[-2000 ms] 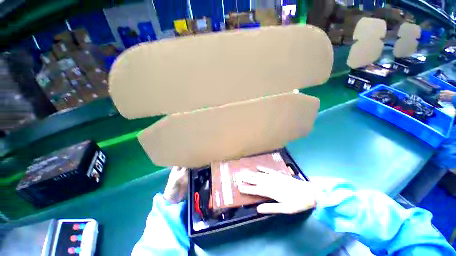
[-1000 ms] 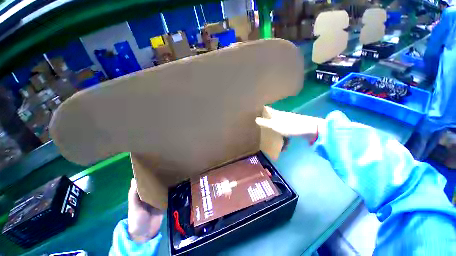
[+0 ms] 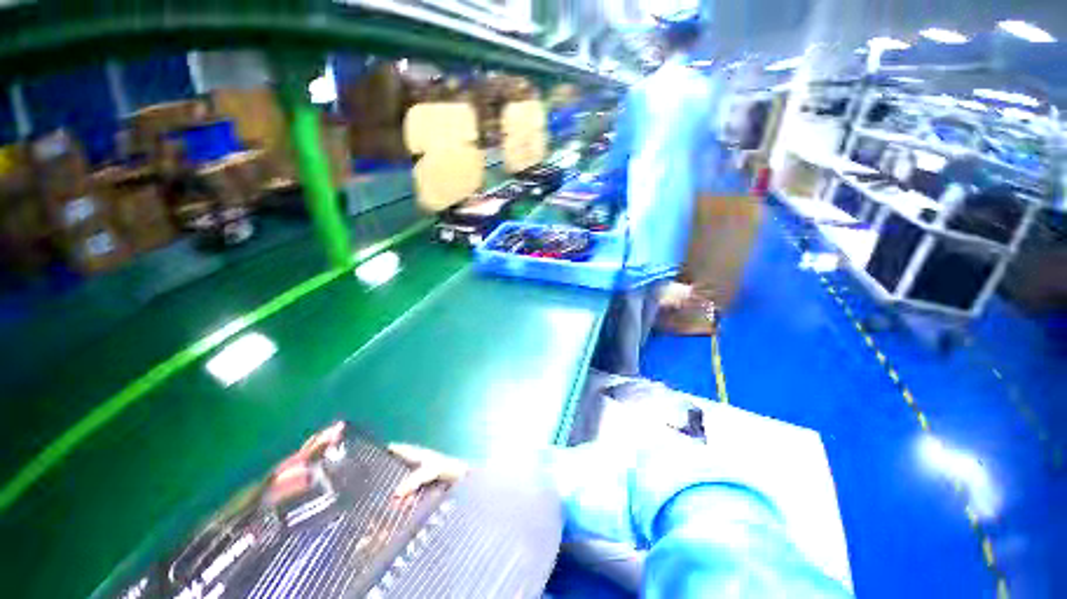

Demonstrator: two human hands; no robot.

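The black retail box (image 3: 339, 544) is at the bottom left, cut off by the picture's lower edge. Its striped printed outside, with an orange-brown picture, faces up; the inside is hidden. My right hand (image 3: 433, 468) is blurred at the box's far right edge, its fingers over the printed panel and gripping it. My left hand cannot be made out; an orange-brown patch near the box's far edge looks like print.
A blue bin (image 3: 550, 260) of dark and red parts stands on the green bench beside a worker in a light-blue smock (image 3: 669, 164). Open boxes with raised lids (image 3: 447, 158) stand beyond. A white block (image 3: 766, 462) lies right, below my sleeve. A white rack (image 3: 889, 222) stands beyond the blue floor.
The view has swung right. The brown lid no longer stands up before me; the box shows its printed outside and covers the contents. My right hand has moved onto this panel.
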